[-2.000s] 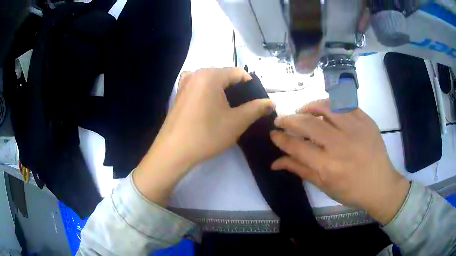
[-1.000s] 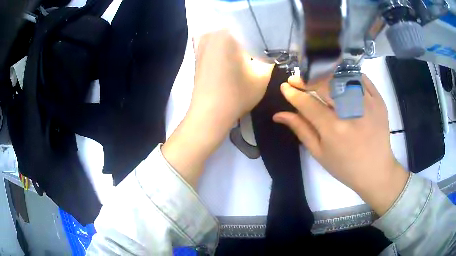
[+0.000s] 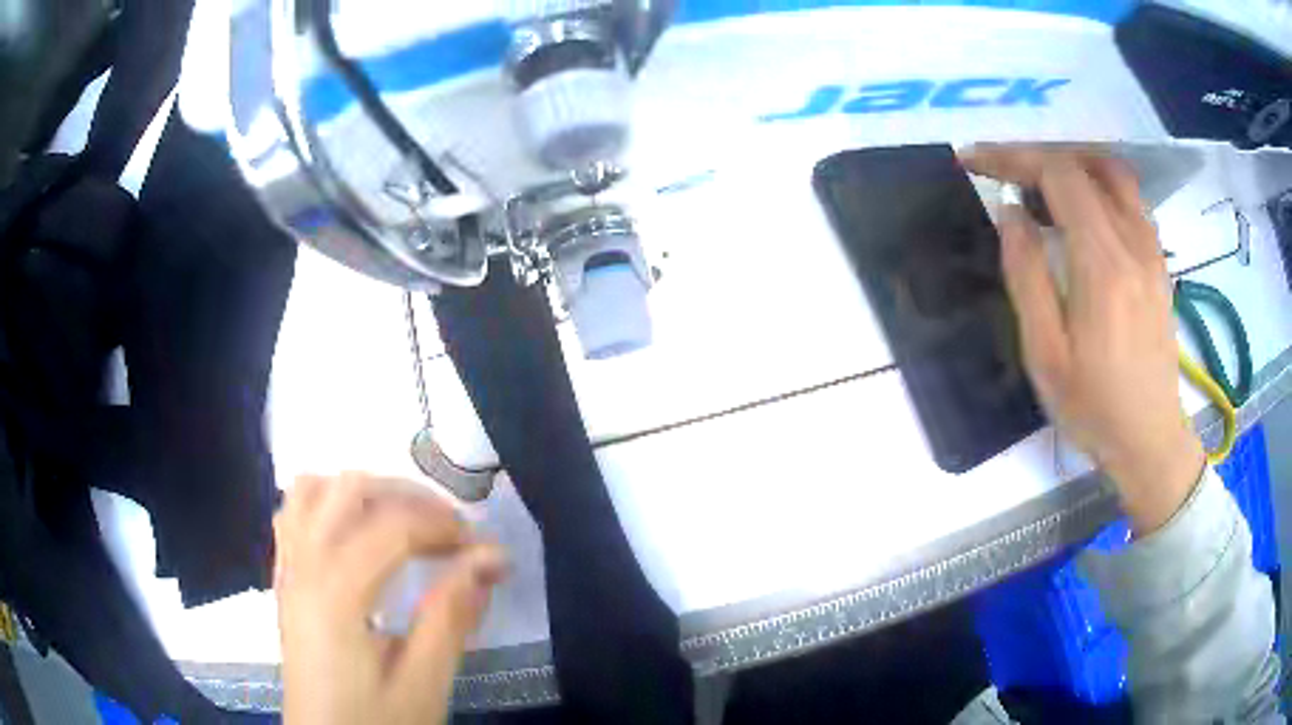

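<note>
The black fabric strip (image 3: 546, 439) runs from under the presser foot (image 3: 517, 255) down over the table's front edge. The grey-blue attachment (image 3: 607, 305) hangs just right of it. My left hand (image 3: 383, 581) is off the strip, low on its left, blurred, with fingers curled towards the thumb; whether it holds something thin is unclear. My right hand (image 3: 1091, 298) lies just right of the smartphone (image 3: 928, 305), fingers bent around a small dark item (image 3: 1037, 206) that they mostly hide; its grip is unclear.
The white machine head (image 3: 907, 50) with JACK lettering spans the top. Black cut pieces (image 3: 213, 354) lie at left. Green and yellow scissors (image 3: 1216, 361) lie right of my right hand. The ruler band (image 3: 864, 602) follows the front edge, with a blue crate (image 3: 1056, 637) below.
The view has swung right. Both my hands have let go of the strip: the left moved down and back, the right moved over beyond the phone. The strip stays under the foot.
</note>
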